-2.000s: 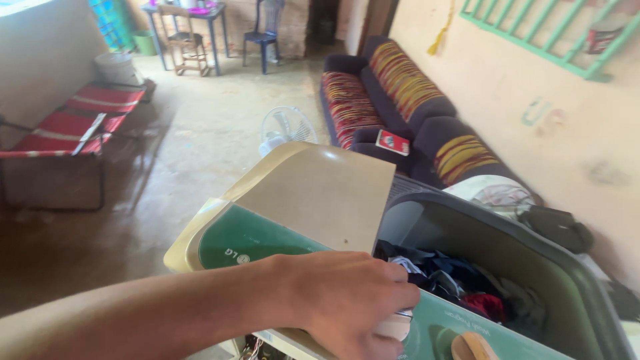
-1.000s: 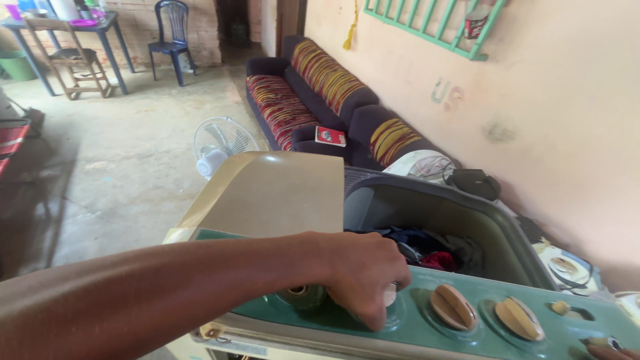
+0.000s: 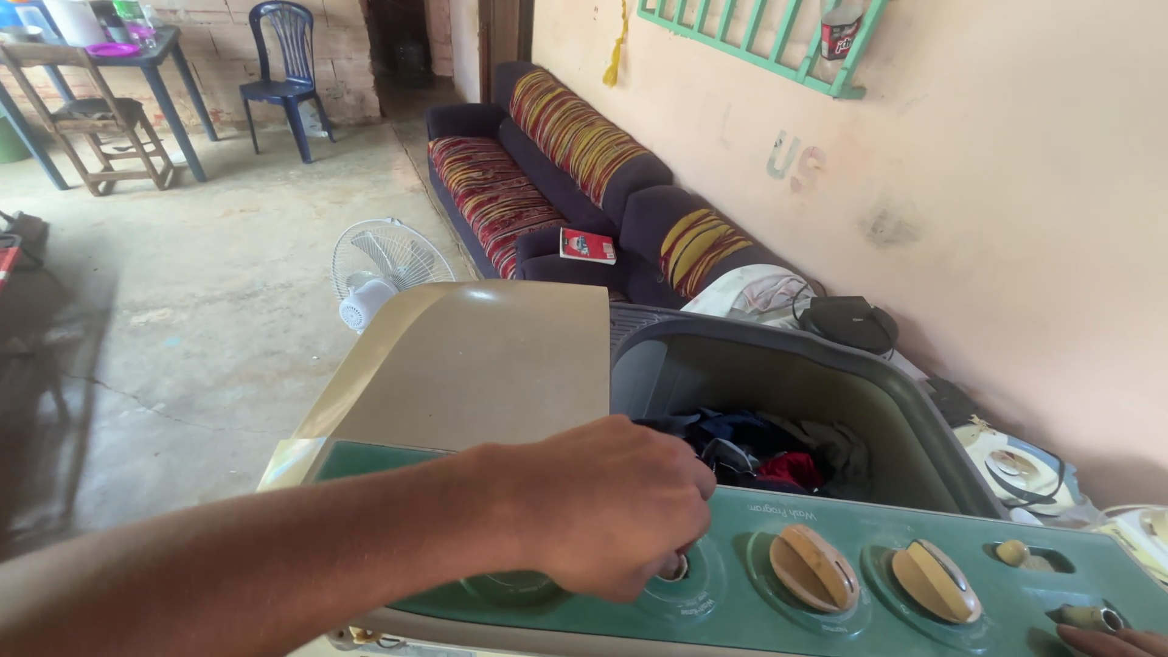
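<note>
From the left edge my left hand (image 3: 630, 511) reaches over the green control panel (image 3: 730, 630) of a twin-tub washing machine, its fingers curled tightly down on a control, mostly hidden, with a small ring showing under them. Two tan knobs (image 3: 814, 568) (image 3: 935, 580) sit to its right. At the lower right corner the fingers of my right hand (image 3: 1109, 641) lie beside a bare control post (image 3: 1090, 620); the rest of that hand is out of view. Behind the panel, dark and red clothes (image 3: 766, 456) lie in the uncovered grey tub (image 3: 912, 429). A beige lid (image 3: 493, 365) covers the left side.
A white fan (image 3: 388, 265) stands on the floor behind the machine. Beyond are a striped sofa (image 3: 511, 182) with a red book (image 3: 588, 245), a blue chair (image 3: 283, 87) and a table (image 3: 151, 55). A black bag (image 3: 849, 324) and a clothes iron (image 3: 1017, 470) are at the right.
My left hand stays over the panel's controls. The fingers of my right hand have come into view at the lower right. The view has swung to the right.
</note>
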